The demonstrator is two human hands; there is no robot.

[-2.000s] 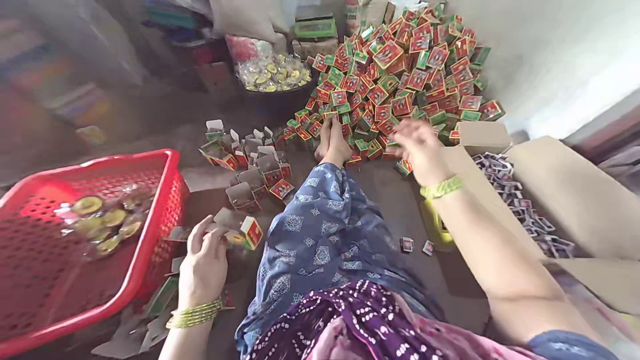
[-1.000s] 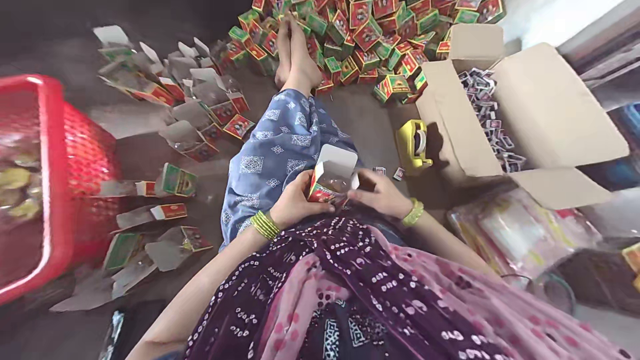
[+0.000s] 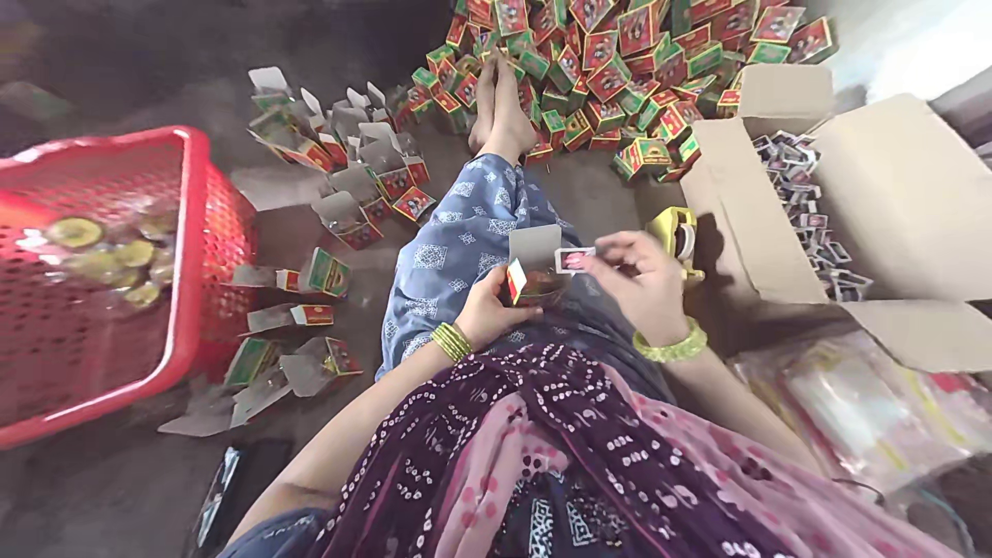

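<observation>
My left hand [image 3: 494,310] holds a small printed cardboard box [image 3: 535,283] over my lap, its grey-white top flap raised. Between the thumb and fingers of my right hand [image 3: 639,283] is a small white-edged packet with a pink picture [image 3: 574,260], just right of the box's raised flap. Many similar packets [image 3: 814,221] lie inside a large brown carton [image 3: 725,205] at the right. A yellow tape dispenser [image 3: 676,236] is on the floor behind my right hand.
Closed red and green boxes [image 3: 612,74] are heaped around my feet. Open boxes [image 3: 372,182] stand left of my legs, near a red plastic basket [image 3: 194,256] holding wrapped round yellowish items [image 3: 132,256]. Plastic packs [image 3: 860,403] lie at the lower right.
A second ago both hands were together at the open box; now my right hand is apart from it, to the right, with a small packet in its fingers.
</observation>
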